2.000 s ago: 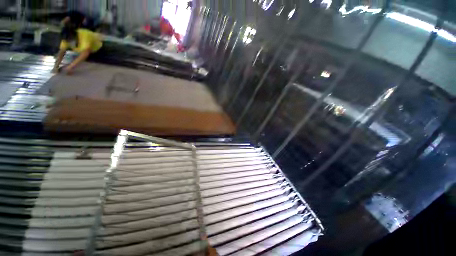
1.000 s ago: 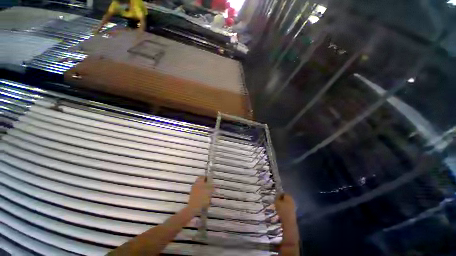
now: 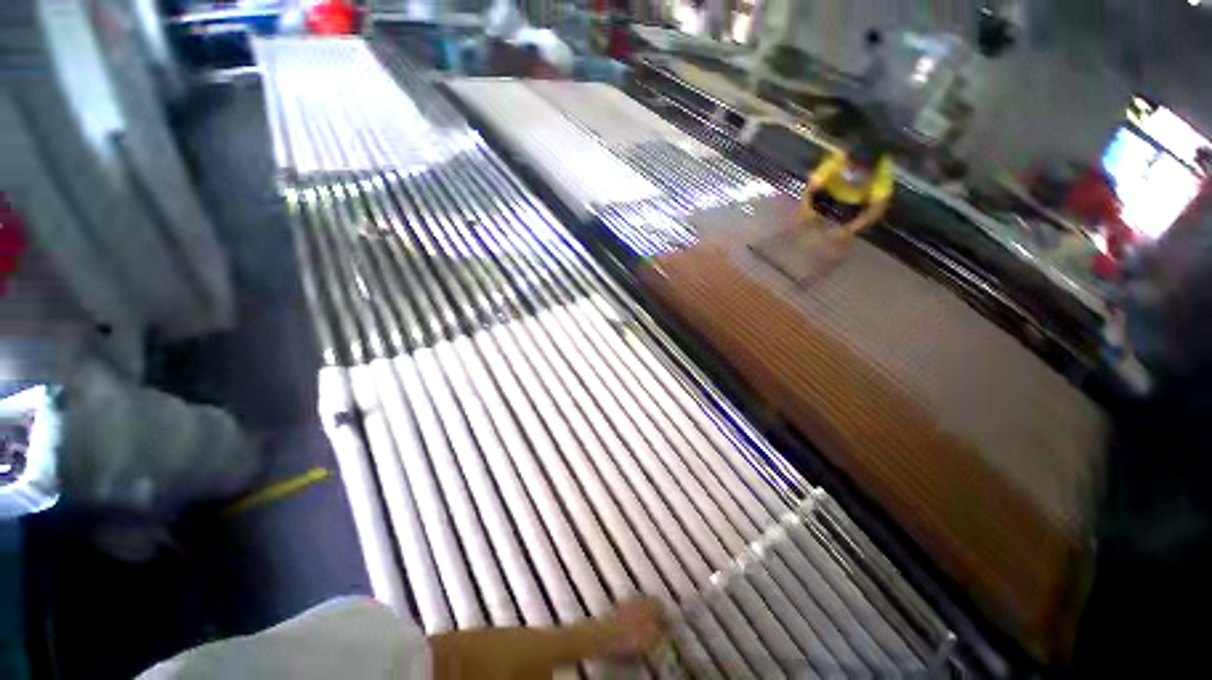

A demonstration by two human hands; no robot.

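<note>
My left hand (image 3: 635,628) reaches in from the bottom edge, blurred, with its fingers closed around the near left part of the silvery metal frame. The metal frame (image 3: 758,546) lies across the white ridged strips (image 3: 532,458) at the near right of the bed; its lower part is cut off by the bottom edge. The strips run lengthwise and end at bare shiny metal tubes (image 3: 425,266) further up. My right hand is not in view.
A person in a yellow top (image 3: 851,183) works at the neighbouring bed, which holds a brown ridged band (image 3: 851,399) and a grey-beige sheet (image 3: 930,345). Dark floor with a yellow line (image 3: 277,492) lies left. A white-rimmed container (image 3: 29,449) stands at the left edge.
The view has swung left along the bed. The frame now appears lower in the picture. My left hand stays on it; my right hand has left the picture.
</note>
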